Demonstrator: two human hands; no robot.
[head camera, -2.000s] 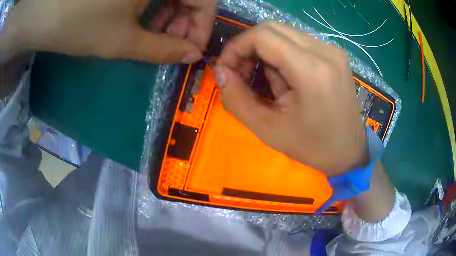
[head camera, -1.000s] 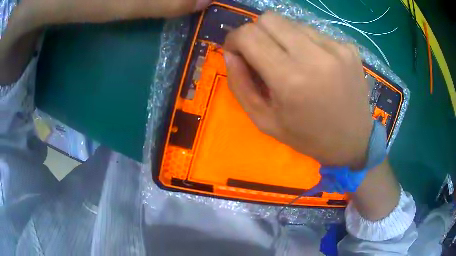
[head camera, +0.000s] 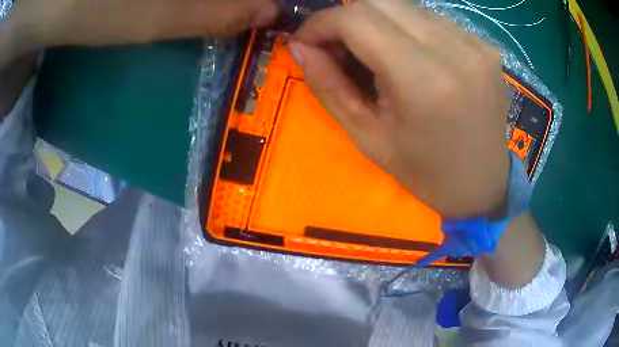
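The orange tablet housing (head camera: 339, 176) with its black rim lies tilted on a bubble wrap bag (head camera: 203, 122). A black pad (head camera: 242, 158) sits at its left side, and a dark foam strip (head camera: 366, 238) runs along its near edge. My right hand (head camera: 414, 101) covers the middle of the far edge, thumb and index finger close together at the far left corner. My left hand (head camera: 254, 13) is at that corner's rim, cut off by the top edge. Whether either hand holds something small cannot be seen.
White cables (head camera: 505, 30) curve on the green mat beyond the housing. A thin orange stick (head camera: 588, 68) lies beside the yellow edge (head camera: 604, 81). A blue wrist strap (head camera: 475, 237) is on my right wrist; its cord hangs over the near rim. A clear bag (head camera: 85, 177) is at left.
The housing has shifted slightly up in view. My left hand came away from the right fingers, then moved back near the far left corner. My right fingertips moved up and left towards that corner.
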